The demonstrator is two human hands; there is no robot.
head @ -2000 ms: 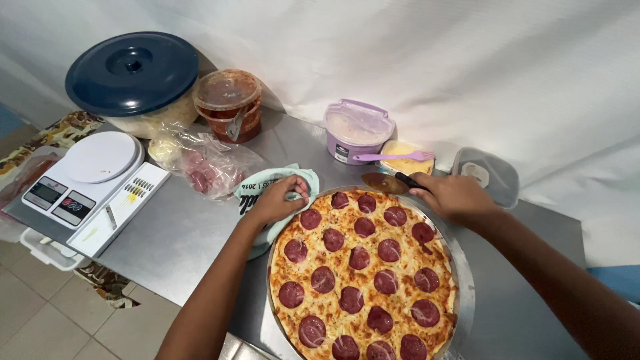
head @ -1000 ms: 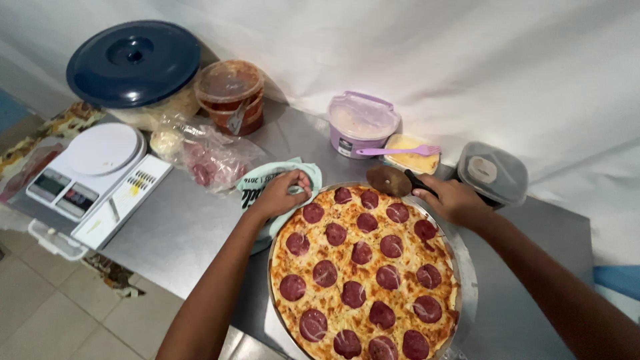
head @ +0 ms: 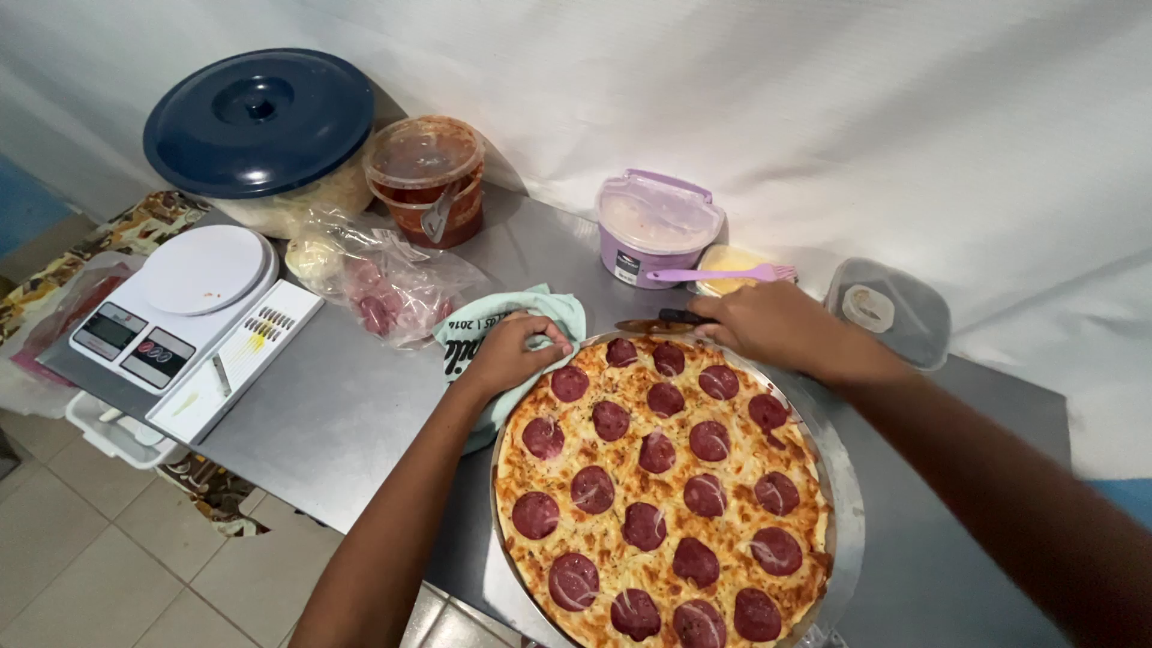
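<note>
A large round pizza (head: 666, 495) topped with sausage slices lies in a metal pan (head: 841, 504). My left hand (head: 522, 351) grips a pale green printed cloth (head: 481, 423) at the pan's upper left rim. At the far rim, my right hand (head: 760, 324) is closed on the black handle of a pizza cutter (head: 652, 325); its wheel shows nearly edge-on, and I cannot tell whether it touches the crust. Just beyond that hand, a purple fork-ended utensil (head: 720, 274) rests across a small tub of something yellow (head: 731, 261).
Behind stand a purple lidded tub (head: 661, 220), a bucket of red sauce (head: 427, 180) and a large bowl with a blue lid (head: 261, 126). A clear container (head: 900, 315) is at right. At left are a bag of sliced sausage (head: 387, 288), a kitchen scale (head: 180, 297) and a white grater (head: 238, 360).
The cutter's wheel has turned from face-up to nearly edge-on and come to the pizza's far edge, my right hand moving leftward with it. My left hand stays on the cloth.
</note>
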